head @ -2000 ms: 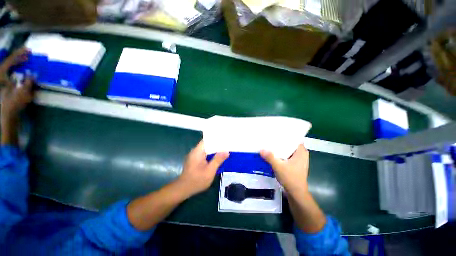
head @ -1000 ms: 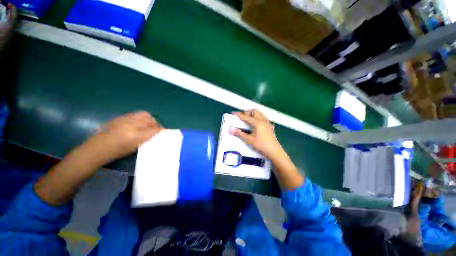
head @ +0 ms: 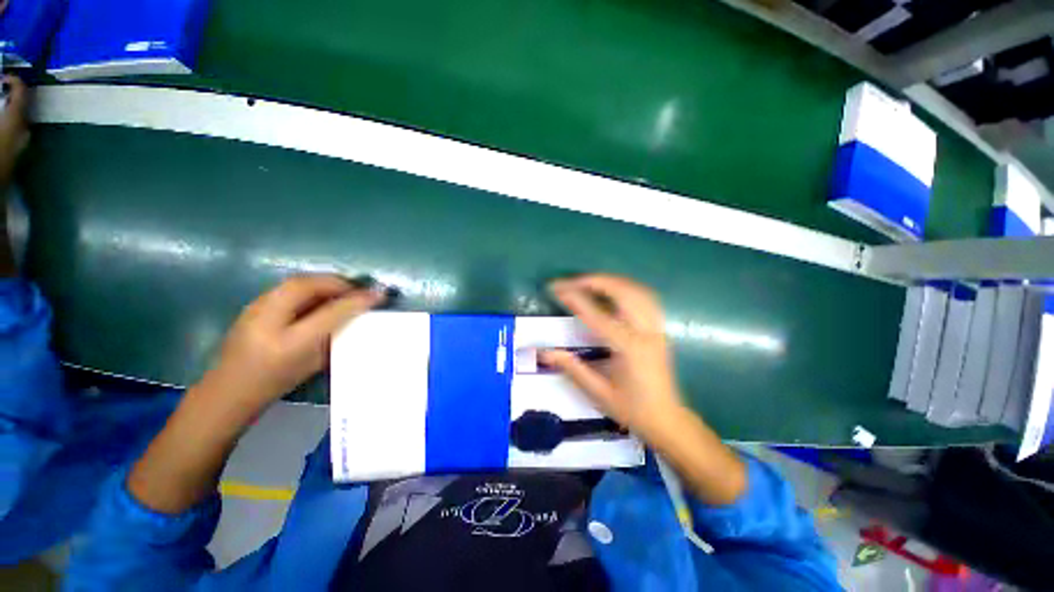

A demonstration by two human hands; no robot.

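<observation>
A blue-and-white cover (head: 468, 399) lies sideways over the left part of a white tray (head: 601, 453) at the bench's near edge. The tray's right part shows, with a black watch-like device (head: 537, 431) and a smaller dark part partly under my fingers. My left hand (head: 283, 341) is at the cover's upper left corner, thumb and forefinger close to its edge; the blur hides whether it grips. My right hand (head: 630, 347) is over the tray's upper right, thumb and fingers apart, the thumb near the smaller part.
A pale rail (head: 462, 164) separates the bench from the far green lane (head: 462, 58). Blue-and-white boxes stand at far left (head: 127, 35) and far right (head: 884, 162). Several grey-white pieces (head: 965, 347) lean at right under a metal post. Another person's hand (head: 12, 121) shows at the left edge.
The cover has moved right from beside the tray and now overlaps its left part. My left hand has moved with it. My right hand has shifted slightly right and down.
</observation>
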